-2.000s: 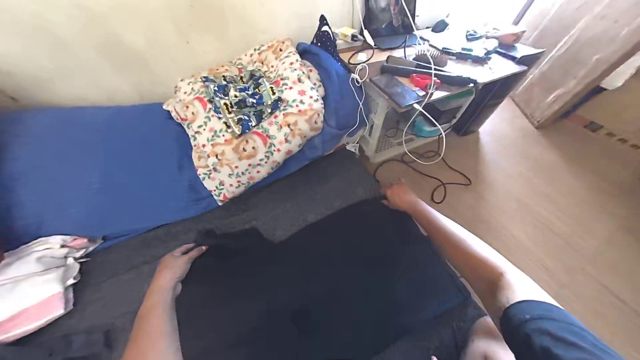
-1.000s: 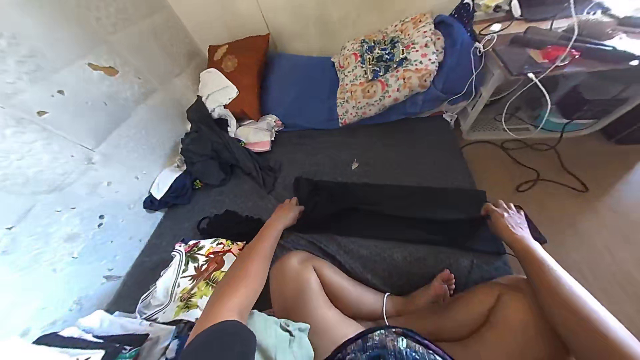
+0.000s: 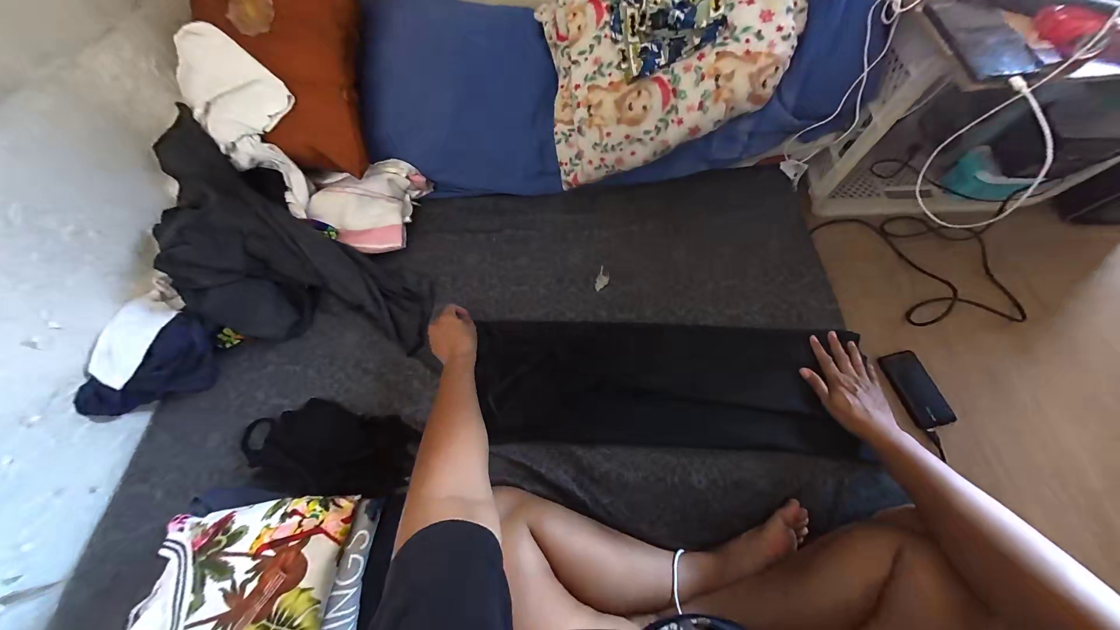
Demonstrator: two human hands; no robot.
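A black garment [image 3: 647, 385], folded into a long strip, lies flat across the dark grey sheet [image 3: 700, 245]. At its left end, my left hand [image 3: 452, 334] is closed on the upper corner of the cloth. My right hand [image 3: 847, 385] rests palm down with fingers spread on the garment's right end. Just left of my left forearm is a crumpled black garment with a strap [image 3: 328, 446]. Below that lies a folded floral printed garment [image 3: 271, 560]. A dark grey garment [image 3: 254, 254] trails close to my left hand.
A blue pillow [image 3: 459, 96], a printed cloth [image 3: 665, 105] and an orange pillow [image 3: 324, 105] line the far side. A pink and white cloth [image 3: 367, 206] lies nearby. At right are a black power bank [image 3: 917, 389], a dark cable [image 3: 954, 297] and a plastic rack [image 3: 840, 175].
Two seconds ago the black garment was spread wide; it is now a narrow strip. My right hand has gone from gripping its end to lying flat on it. The view has shifted.
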